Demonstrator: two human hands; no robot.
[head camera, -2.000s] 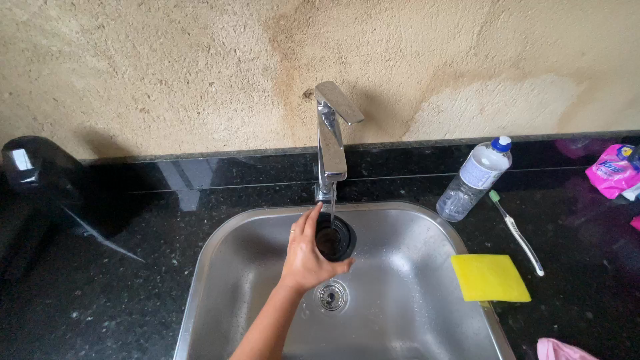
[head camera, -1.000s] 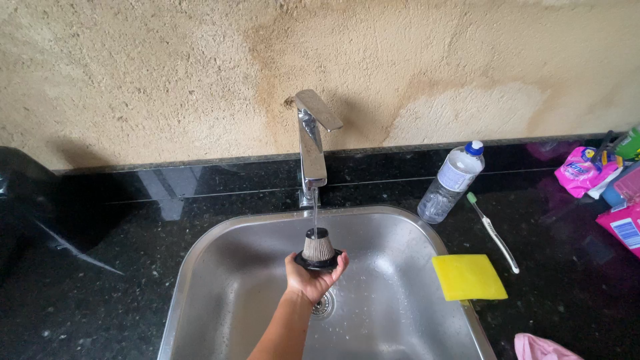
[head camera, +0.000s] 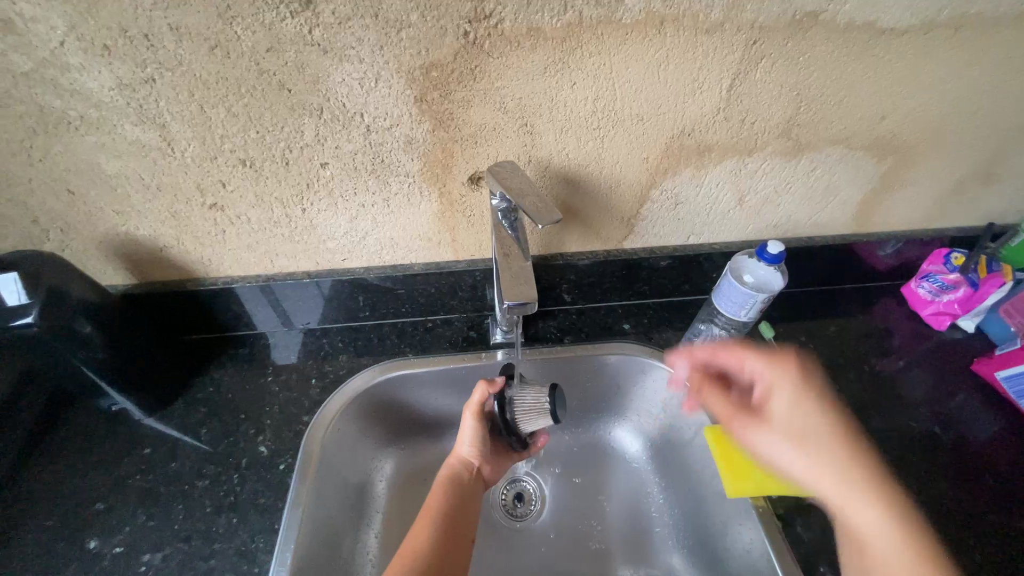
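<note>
My left hand (head camera: 484, 436) grips the black rim of a pleated filter (head camera: 532, 406) over the stainless steel sink (head camera: 632, 472). The filter lies tilted on its side, its narrow black end to the right. Water runs from the chrome faucet (head camera: 514, 264) onto its pleats. Blurred, my right hand (head camera: 744, 392) hangs over the sink's right rim, fingers apart and nothing seen in it. It partly covers a yellow cloth or sponge (head camera: 740, 468) and hides most of a toothbrush (head camera: 766, 330). Just behind that hand stands a clear plastic bottle (head camera: 736, 296) with a blue cap.
The sink drain (head camera: 518, 499) lies below the filter. A black glossy object (head camera: 48, 304) stands at the left on the black stone counter (head camera: 200, 496). Pink packages (head camera: 948, 288) and other items sit at the far right, near the rough wall (head camera: 320, 120).
My right hand has come into view from the right. My left hand has turned the filter from upright, narrow end up, onto its side under the running water.
</note>
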